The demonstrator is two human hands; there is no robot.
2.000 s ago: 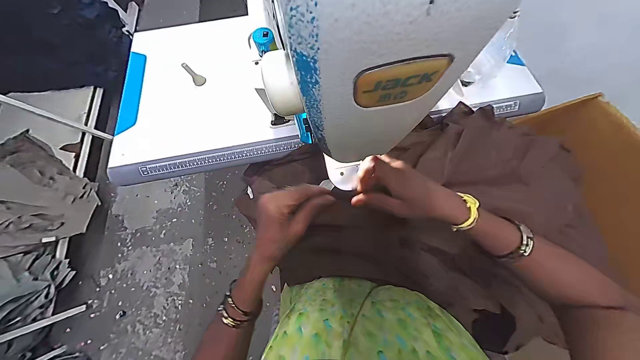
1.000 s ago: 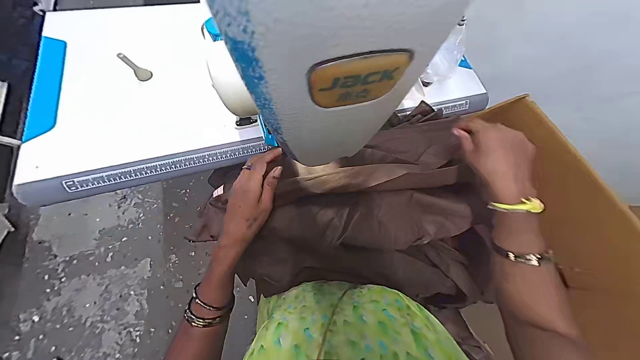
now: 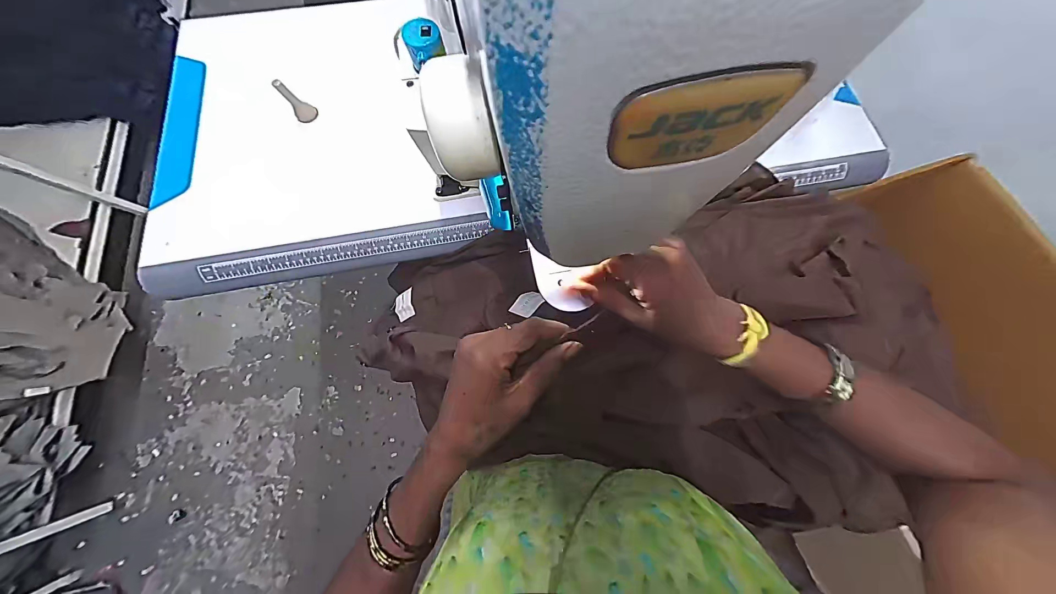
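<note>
Brown fabric [image 3: 685,363] lies bunched over my lap, below the head of a white Jack sewing machine [image 3: 569,148]. My left hand [image 3: 507,379] pinches an edge of that fabric between thumb and fingers. Close to its right, my right hand [image 3: 660,289] has its fingertips at the rounded white end [image 3: 565,285] of the machine; whether they also hold cloth cannot be told. A small white label [image 3: 526,304] shows on the cloth just above my left hand, and another white label [image 3: 404,305] farther left. The needle area is hidden.
The white machine table [image 3: 313,181], with a ruler strip along its front edge, carries a small spoon-shaped item [image 3: 295,101]. A cardboard box [image 3: 982,272] stands at the right. Grey cloth pieces [image 3: 49,313] are piled at the left, beside the scrap-strewn floor [image 3: 239,412].
My hands were apart on the spread brown fabric one second ago; now they are close together below the machine head. The view has shifted noticeably.
</note>
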